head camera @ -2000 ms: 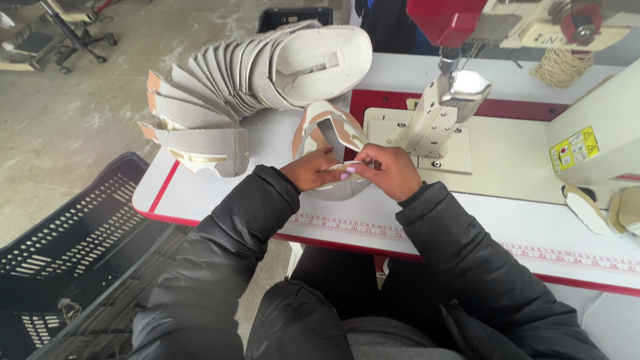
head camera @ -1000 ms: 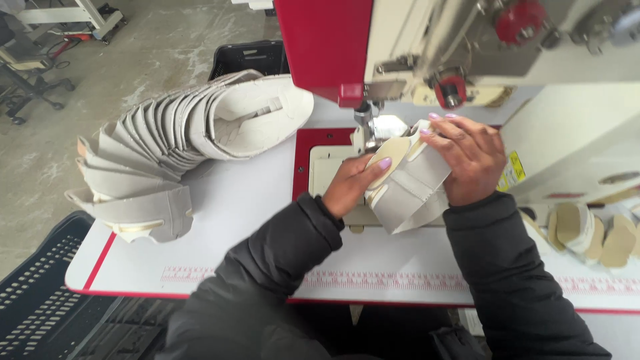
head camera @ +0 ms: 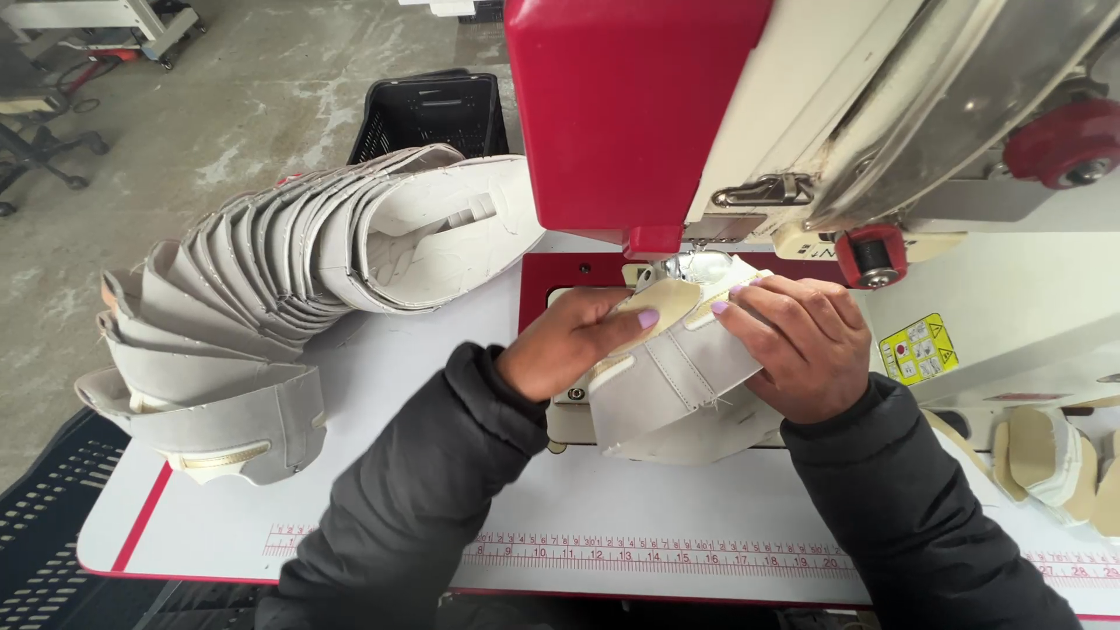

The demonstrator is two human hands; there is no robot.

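Observation:
A light grey shoe upper (head camera: 682, 385) is held in front of the post of a red and cream industrial sewing machine (head camera: 647, 114). My left hand (head camera: 582, 337) grips its left side, thumb on a beige padded piece (head camera: 662, 306) along the upper's edge. My right hand (head camera: 801, 341) holds the right side, with fingertips by a pale strip near the machine's metal foot area. Whether the edge lies under the needle cannot be told. The far ends of the fingers are partly hidden by the upper.
A curved, nested stack of grey shoe uppers (head camera: 262, 262) covers the table's left part. Beige padded pieces (head camera: 1041, 455) lie at the right. A printed ruler (head camera: 656, 556) runs along the front edge. Black plastic crates (head camera: 437, 109) stand behind and left of the table.
Both hands have brought the upper from the table's front area up to the machine post. Since one second ago the hands hold it in nearly the same place. The view has moved closer.

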